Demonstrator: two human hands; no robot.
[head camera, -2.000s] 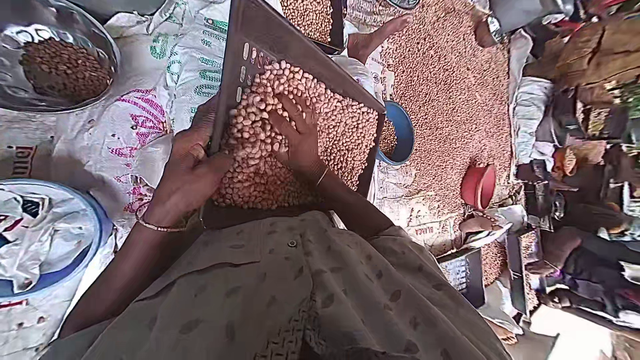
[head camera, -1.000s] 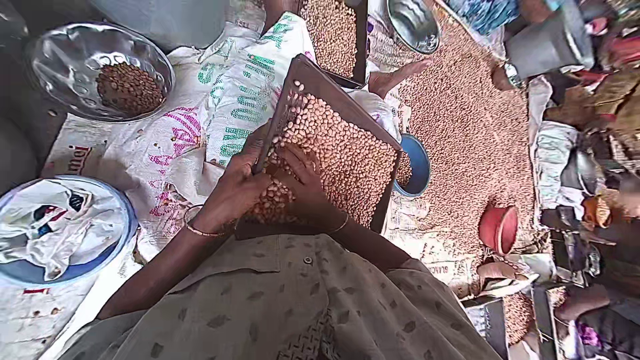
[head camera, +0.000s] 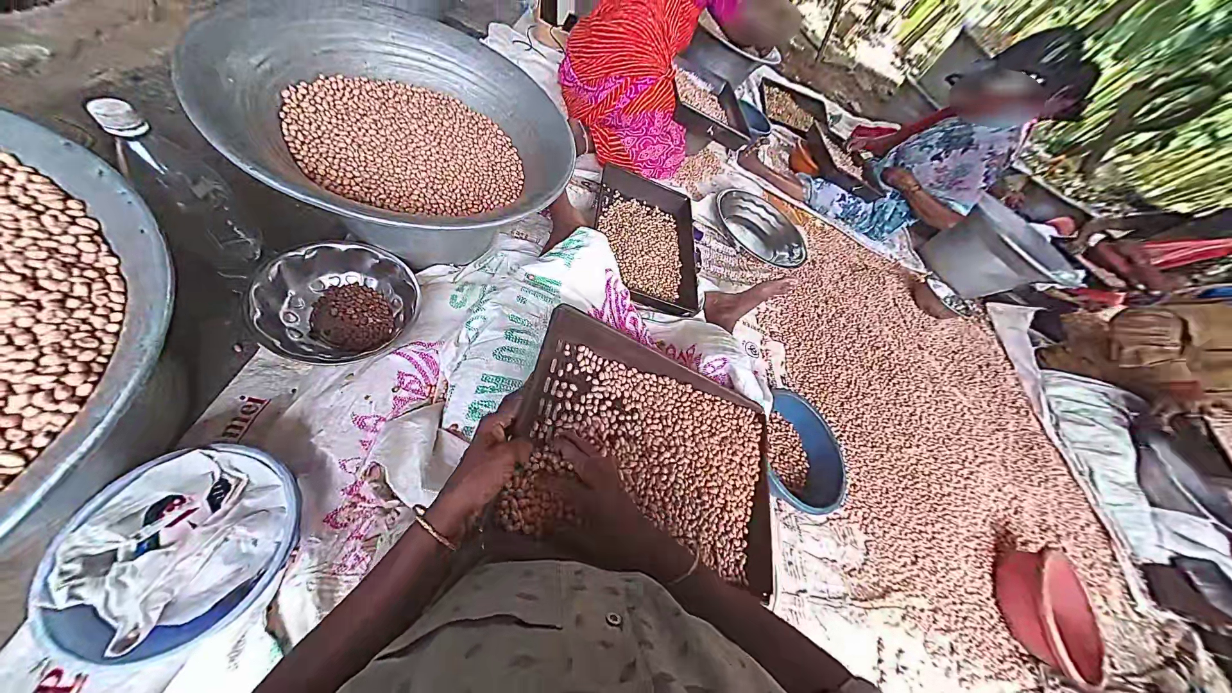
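Note:
A dark rectangular tray (head camera: 664, 358) with a slotted end lies tilted in front of my body, covered with pinkish-tan nuts (head camera: 664, 443) that look like shelled peanuts. My left hand (head camera: 486, 467) grips the tray's left rim, a bangle on its wrist. Inside the tray, low on the left, my right hand (head camera: 592, 486) rests on the nuts with fingers bent; whether it holds any is hidden. Beside the tray's right edge stands a blue basin (head camera: 828, 462) with more nuts in it.
Large metal basins (head camera: 539, 96) of nuts stand at the left, near a glass-like bowl (head camera: 274, 318) of darker nuts and a blue tub (head camera: 289, 510) holding a white sack. Nuts spread over the ground at right, by a red bowl (head camera: 1044, 616). Other people sit beyond, beside trays.
My right hand has moved from the middle of the nuts toward the tray's left side, near my left hand. The view has shifted and now takes in more of the surroundings.

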